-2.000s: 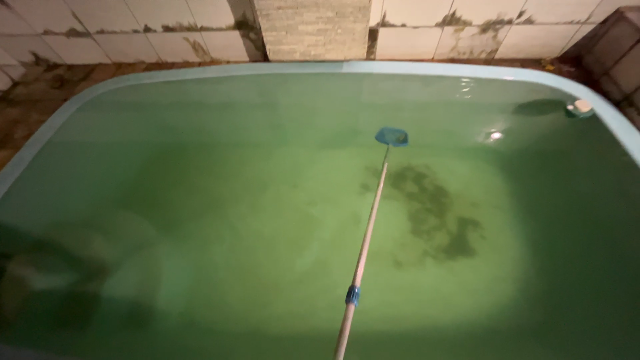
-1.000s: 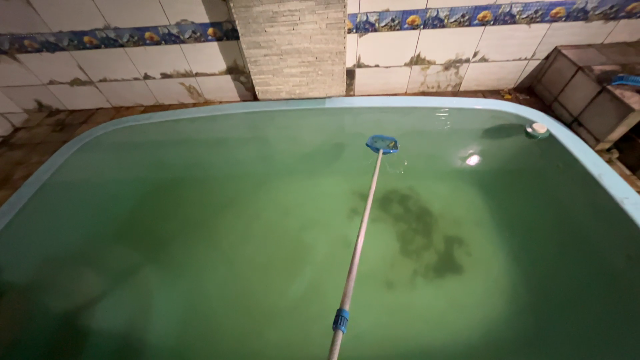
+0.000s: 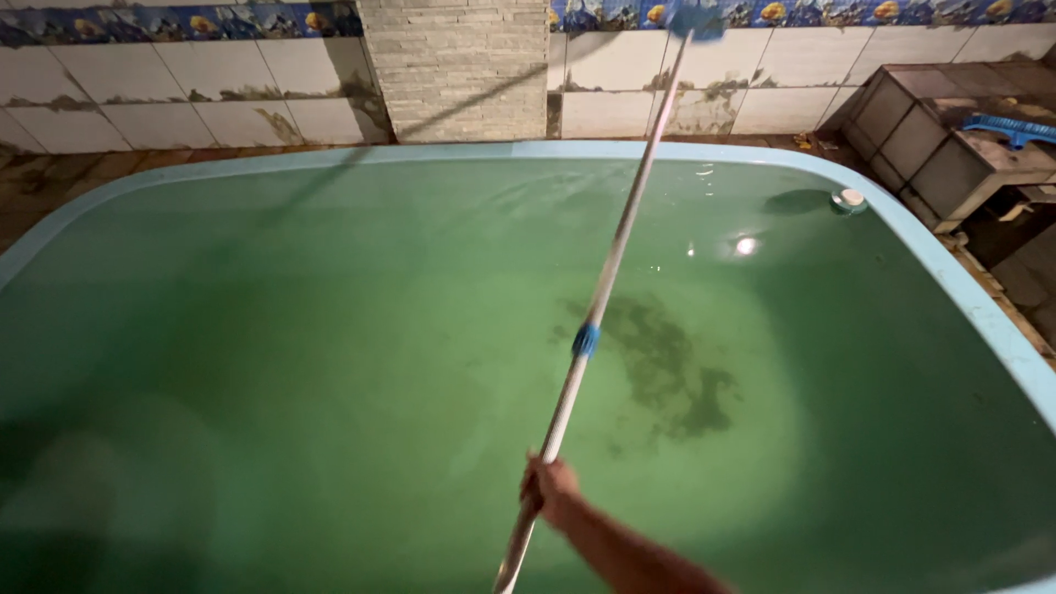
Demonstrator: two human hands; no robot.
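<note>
My right hand (image 3: 550, 487), entering from the lower right, is closed around a long metal telescopic pole (image 3: 623, 223). A blue locking collar (image 3: 586, 340) sits on the pole above the hand. At the pole's far end a blue skimmer net (image 3: 697, 20), blurred, is up against the view of the tiled wall, above the water. Below the pole lies green, cloudy pool water (image 3: 371, 330) with a dark patch of sediment (image 3: 668, 363) to the right of the collar. My left hand is not in view.
The pool's light blue rim (image 3: 577, 150) runs along the far side and both sides. A round white-topped float (image 3: 848, 200) is at the right rim. Beyond it stands a tiled ledge (image 3: 932, 148) bearing a blue brush (image 3: 1011, 129). Stained wall tiles (image 3: 610, 113) line the back.
The net has risen from the water at the far side to in front of the wall. My right hand has come into view on the pole. The view has tilted up since the first frame.
</note>
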